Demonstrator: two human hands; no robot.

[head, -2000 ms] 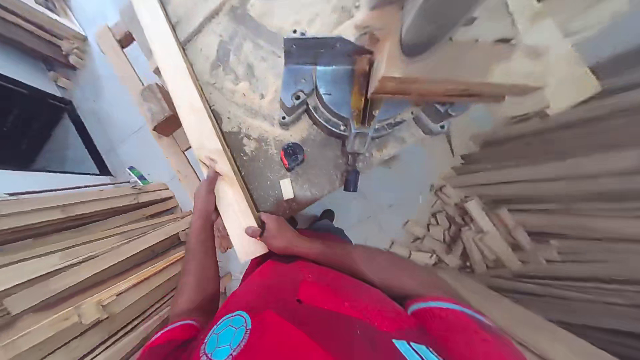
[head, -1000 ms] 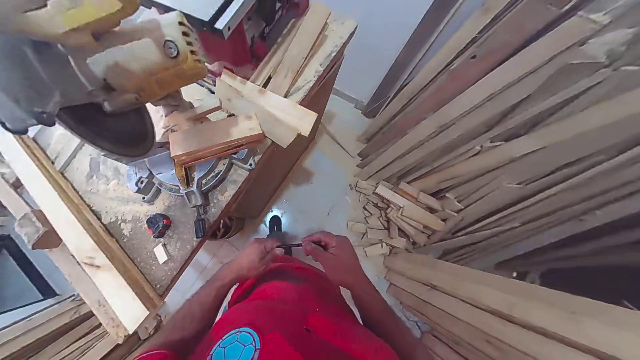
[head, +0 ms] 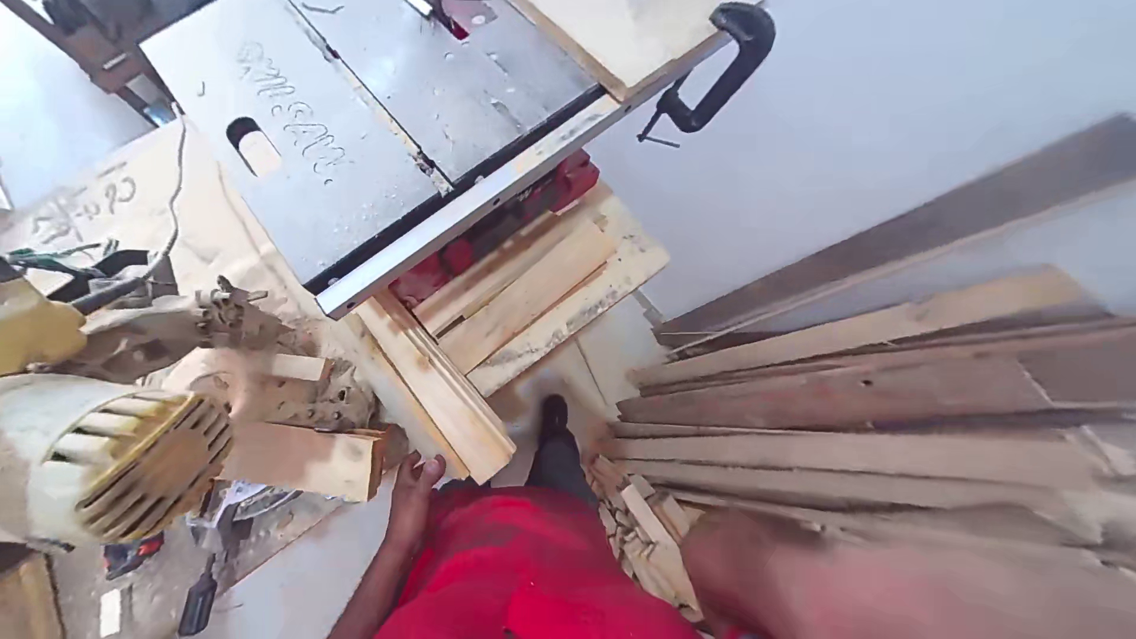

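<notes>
My left hand [head: 415, 486] is at the lower centre, beside the near end of a stack of pale wood strips [head: 453, 404]. Its thumb stands apart from the fingers, and nothing shows in it. Only a blurred part of my right arm appears at the lower right; the hand is not in view. Left of my left hand, a wood block [head: 306, 461] rests by the miter saw [head: 133, 461]. Ahead is a table saw [head: 390, 115] with a metal top. More boards [head: 532, 297] lie beneath its front rail.
A black C-clamp [head: 754, 53] grips a board at the table saw's right edge. Long planks [head: 843, 453] lean at the right, above offcuts [head: 652, 532]. A tape measure [head: 131, 555] and the miter saw's handle [head: 199, 603] are at lower left. A cable [head: 177, 195] crosses the bench.
The view has swung strongly towards the table saw. My hands were together around a thin dark object one second ago; now they are apart. Two seconds ago both were on a long board.
</notes>
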